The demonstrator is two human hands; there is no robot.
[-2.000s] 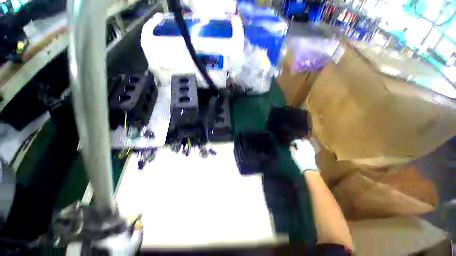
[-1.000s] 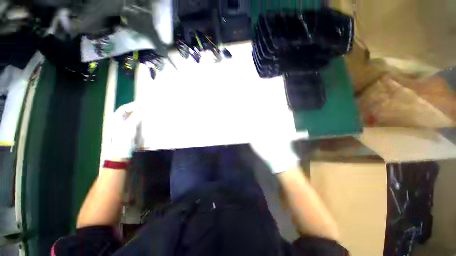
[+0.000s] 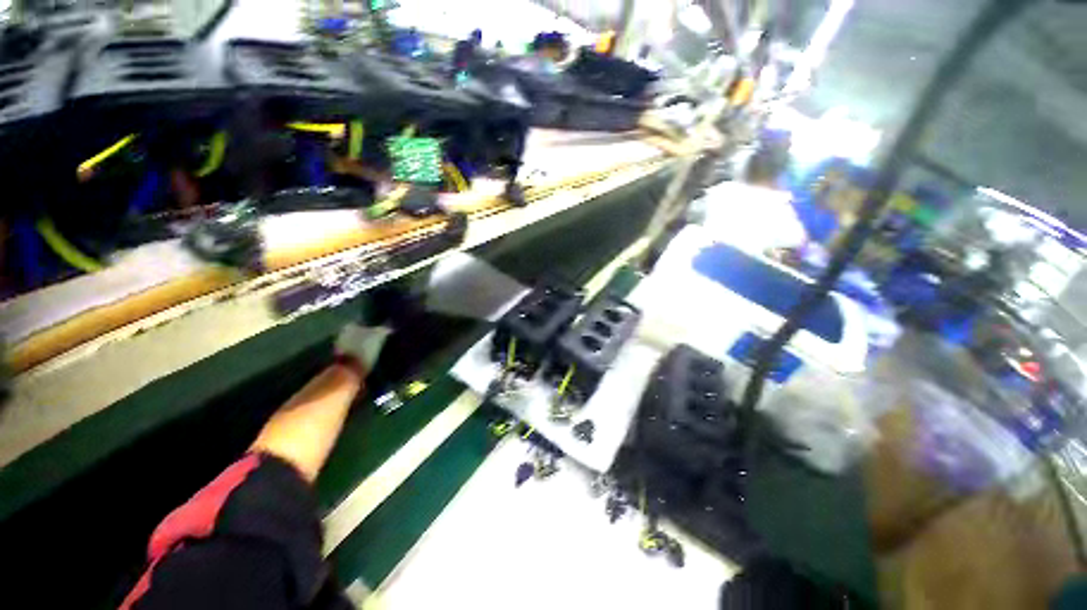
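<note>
My left hand (image 3: 362,342), in a white glove, reaches over the green conveyor at left centre. Its fingers are blurred beside a dark object (image 3: 405,307), and I cannot tell whether it holds it. My right hand is not in view. Black socket units with round holes (image 3: 601,331) stand on a pale foam sheet (image 3: 474,367), with yellow leads and small black parts hanging at their near side. More black units (image 3: 685,399) stand to their right. The white sheet (image 3: 525,542) lies nearer to me.
A raised shelf (image 3: 131,312) at left bears wired black units and a small green circuit board (image 3: 415,159). A white-and-blue machine (image 3: 775,292) stands beyond the sockets. A black hose (image 3: 861,221) hangs across the right side. A brown carton (image 3: 989,548) is at lower right.
The view has swung up and to the left, bringing the shelf into sight. My left hand has moved from the white sheet's left edge out over the conveyor. My right hand has left the picture.
</note>
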